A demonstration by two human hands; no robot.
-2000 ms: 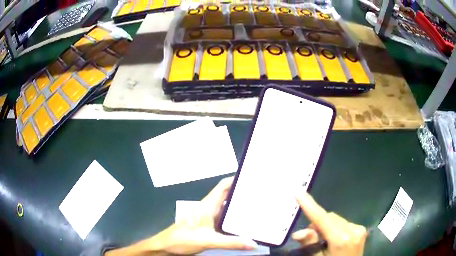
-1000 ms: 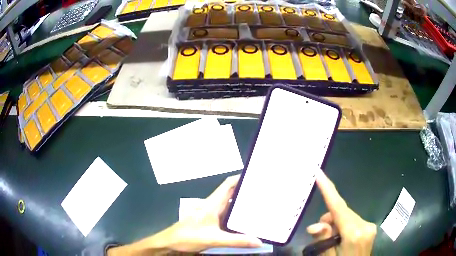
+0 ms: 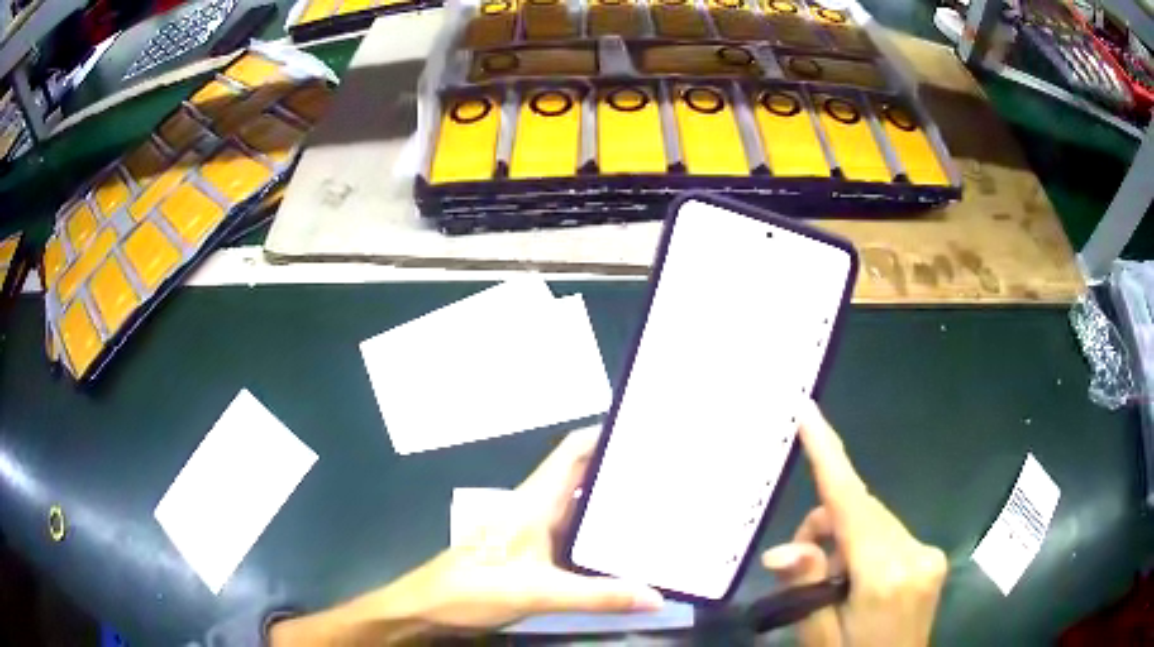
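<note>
A large smartphone (image 3: 715,398) with a dark purple edge and a bright white screen is held upright, tilted a little to the right. My left hand (image 3: 506,575) holds its lower left side and bottom edge. My right hand (image 3: 873,556) has its index fingertip at the screen's right edge and a black marker (image 3: 800,603) tucked under the other fingers. A blank white sheet (image 3: 481,516) lies partly hidden under my left hand. Overlapping blank sheets (image 3: 481,367) lie behind it, and another sheet (image 3: 237,490) lies apart at the left.
Stacked trays of yellow parts (image 3: 690,196) stand on boards (image 3: 342,209) at the back. A tilted tray (image 3: 165,221) is at the left. A printed slip (image 3: 1019,525) and crumpled clear plastic (image 3: 1101,354) are at the right. A small yellow ring (image 3: 56,522) lies far left on the green bench (image 3: 924,417).
My right index finger has moved up along the phone's right edge since the earliest frame. The bench scene has shifted slightly up in the picture. My left hand keeps its hold.
</note>
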